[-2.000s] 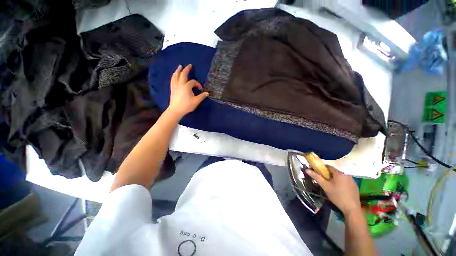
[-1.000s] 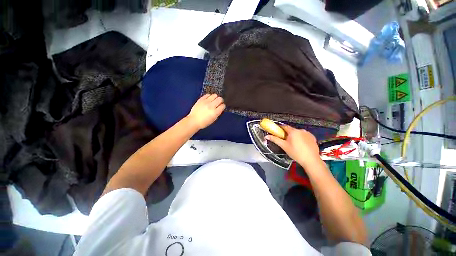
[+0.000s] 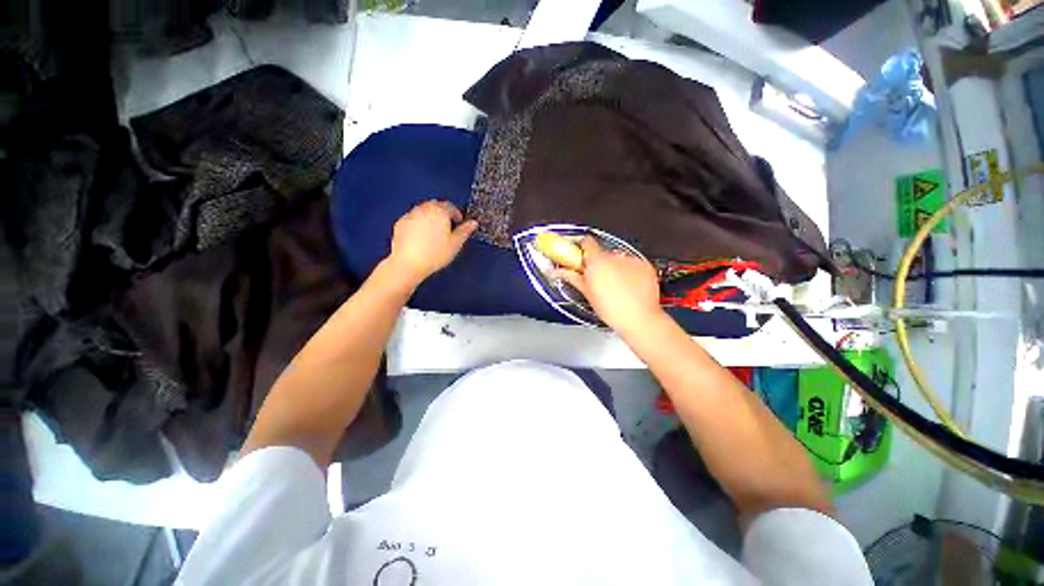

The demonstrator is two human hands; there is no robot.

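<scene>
The garment (image 3: pixel 653 149) lies lining side up over the navy padded board (image 3: pixel 395 177), with a speckled facing (image 3: pixel 499 172) at its left edge. My left hand (image 3: pixel 429 237) pinches the lower left corner of the facing between thumb and fingers. My right hand (image 3: pixel 613 280) is closed around the yellow handle of the steam iron (image 3: pixel 578 300). The iron lies over the garment's lower edge and the board, its tip pointing left near the facing's corner. The iron and my right hand hide part of the speckled lower edge.
A heap of dark garments (image 3: pixel 229 298) lies at the left. A black hose (image 3: pixel 882 383) and a yellow hose (image 3: pixel 904 286) run to the right. A green bag (image 3: pixel 841 418) stands below the table's right end. Light blue plastic (image 3: pixel 893 103) hangs at the far right.
My right hand has brought the iron up from the table's front and left onto the garment's lower edge. My left hand moved onto the facing, then slightly left to its corner.
</scene>
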